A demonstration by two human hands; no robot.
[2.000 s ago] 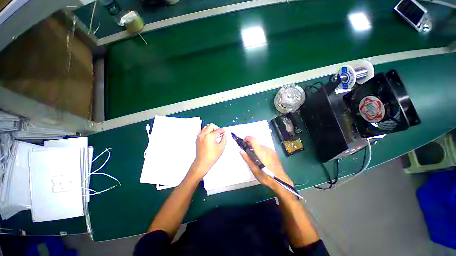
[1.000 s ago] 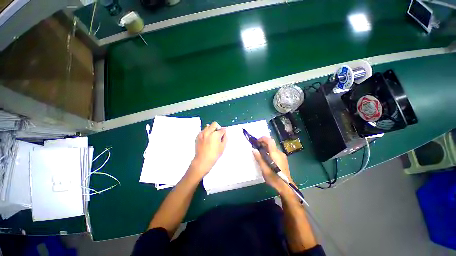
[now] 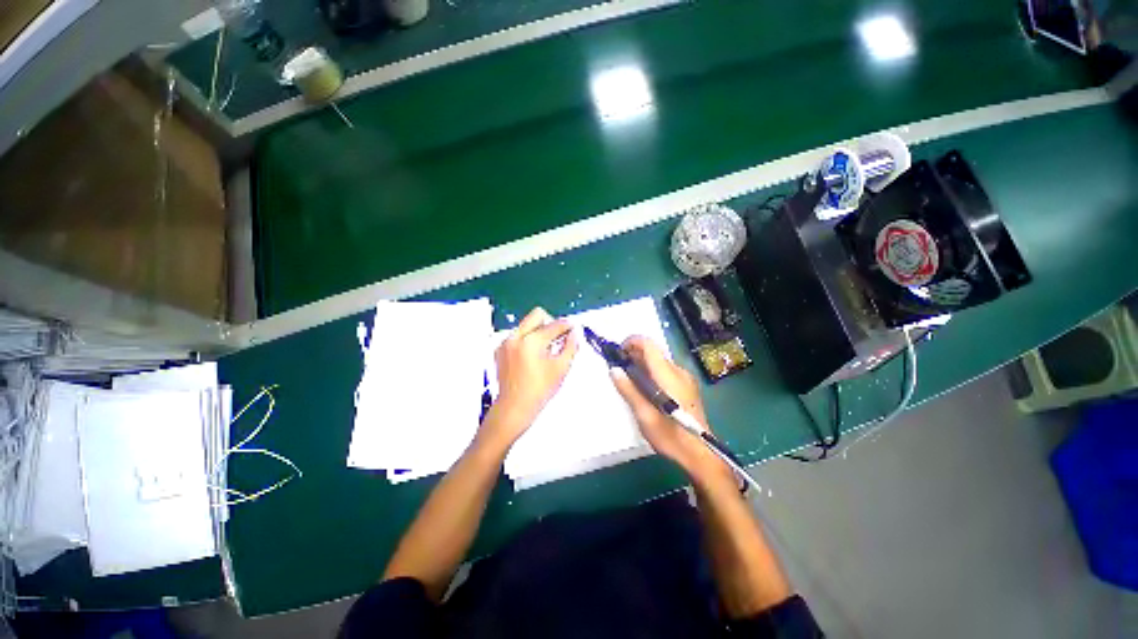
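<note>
A white panel point(image 3: 587, 418) lies back up on the green bench in front of me, on what looks like another panel. My right hand point(image 3: 661, 393) holds a dark soldering iron point(image 3: 628, 368) like a pen, its tip near the panel's upper left part. My left hand point(image 3: 534, 368) rests at the panel's upper left, fingertips pinched close to the iron tip; what it pinches is too small and bright to tell. A second stack of white panels point(image 3: 422, 387) lies just left of my left hand.
Right of the panels are a stand with a yellow-brown pad point(image 3: 721, 358), a silvery round dish point(image 3: 708, 240), a black box point(image 3: 811, 293), solder spools point(image 3: 841, 182) and a fan point(image 3: 907, 253). White panels with looped wires point(image 3: 147, 481) are at far left. A conveyor point(image 3: 499, 162) runs behind.
The iron and my right hand moved right, then back left toward my left fingertips. My left hand shifted slightly right. The panel on the conveyor moved right, and a dark shape now shows beside it.
</note>
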